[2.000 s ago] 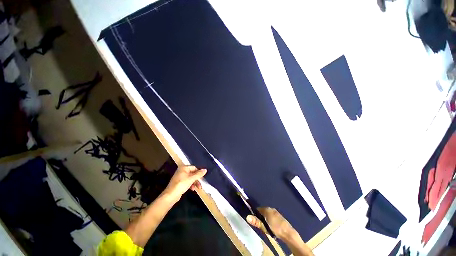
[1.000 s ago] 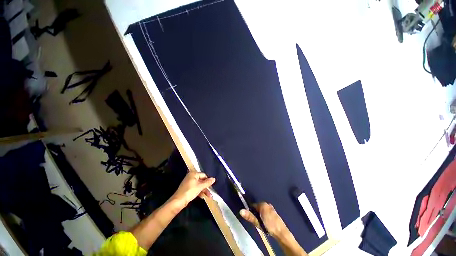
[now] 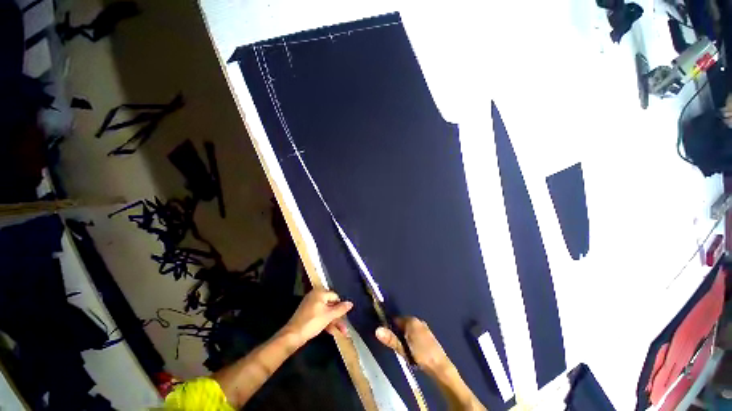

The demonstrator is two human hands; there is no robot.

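Observation:
The large dark trouser panel (image 3: 385,177) lies on the white table with chalk lines near its left and top edges. My right hand (image 3: 413,345) holds the tailor's shears (image 3: 372,292), whose blades lie along the chalked line in the cloth. My left hand (image 3: 325,311) pinches the strip of cloth left of the cut, at the table edge. A metal bar (image 3: 494,366) lies on the panel's lower right. The shears' handles are mostly hidden by my right hand.
A long tapered piece (image 3: 530,257) and a small curved piece (image 3: 570,210) lie right of the panel. A folded dark piece (image 3: 589,393) is at lower right, red-orange pieces (image 3: 682,345) at far right, an electric cutting machine (image 3: 682,68) at upper right. Offcuts (image 3: 185,265) litter the floor.
The view has shifted, so the panel's top edge now shows fully. The shears sit slightly farther up the chalked line, with my right hand following. My left hand still pinches the strip.

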